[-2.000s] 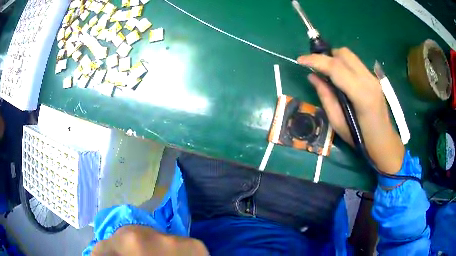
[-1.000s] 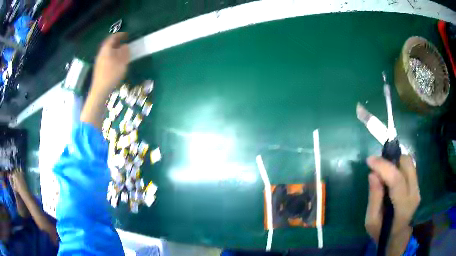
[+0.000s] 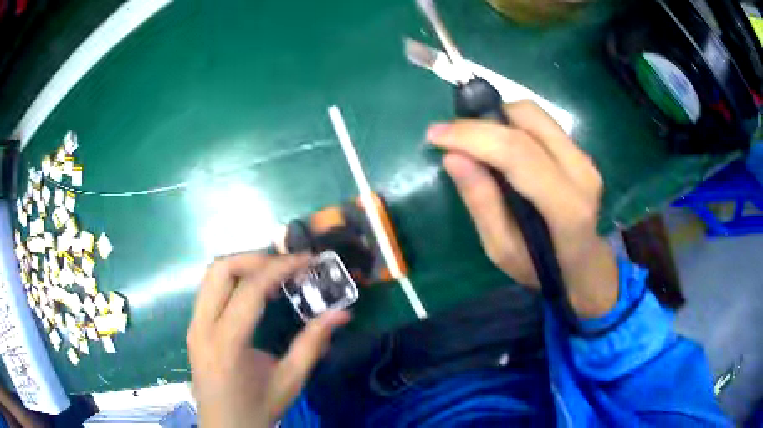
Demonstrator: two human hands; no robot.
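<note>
My left hand (image 3: 251, 334) holds a watch housing (image 3: 320, 286) by its edges, fingers above and thumb below. The housing has a silvery rounded-square rim and a dark inside with a white patch. It is above the front left part of the orange and dark fixture (image 3: 391, 238), which it and my fingers partly hide. A white tape strip (image 3: 360, 180) crosses the fixture. My right hand (image 3: 535, 192) holds the black soldering iron (image 3: 478, 99) like a pen, its metal end pointing up and away over the mat. Solder wire (image 3: 142, 192) runs thinly across the mat.
A pile of small battery cells (image 3: 63, 251) lies at the left. A white piece with a darker tip (image 3: 523, 92) lies beyond my right hand. The rim of the brown pot (image 3: 535, 7) shows at the top. A black fan (image 3: 669, 88) stands at the right, above a blue stool (image 3: 719, 201).
My left hand has come back from the far left and now holds a watch housing over the fixture. My right hand still holds the iron. The camera view has turned and shifted.
</note>
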